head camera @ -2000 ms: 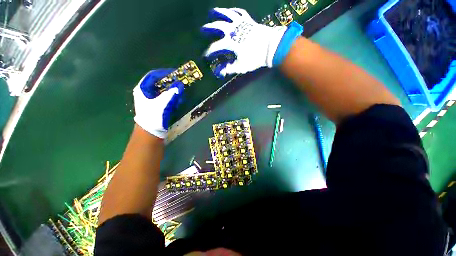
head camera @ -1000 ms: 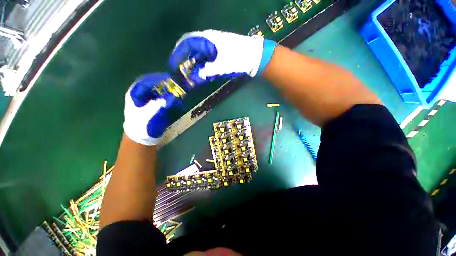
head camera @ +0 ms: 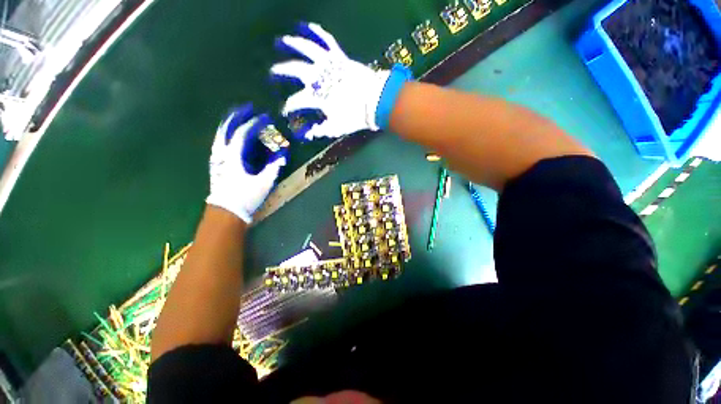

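My left hand (head camera: 243,164), in a white glove with blue fingers, holds a small PCB (head camera: 273,138) between thumb and fingers above the dark green belt. My right hand (head camera: 330,87), gloved with a light blue wristband, is over the belt with several fingers spread. Another small board (head camera: 299,121) shows at its thumb; whether it is gripped or lies on the belt cannot be told. A yellow-edged PCB panel (head camera: 375,225) lies on the green bench. A board strip (head camera: 304,277) extends left from its lower end, over a grooved metal plate (head camera: 285,308).
Single boards (head camera: 426,37) stand in a row on the conveyor belt (head camera: 142,150). A pile of thin waste edges (head camera: 130,339) is at lower left. A thin green stick (head camera: 436,209) and blue coiled cord (head camera: 481,207) lie right of the panel. A blue bin (head camera: 652,126) is at upper right.
The strip in my left hand has given way to a small piece. My hands came together, then parted, and my right hand is further left than at first. The blue cord has shifted left.
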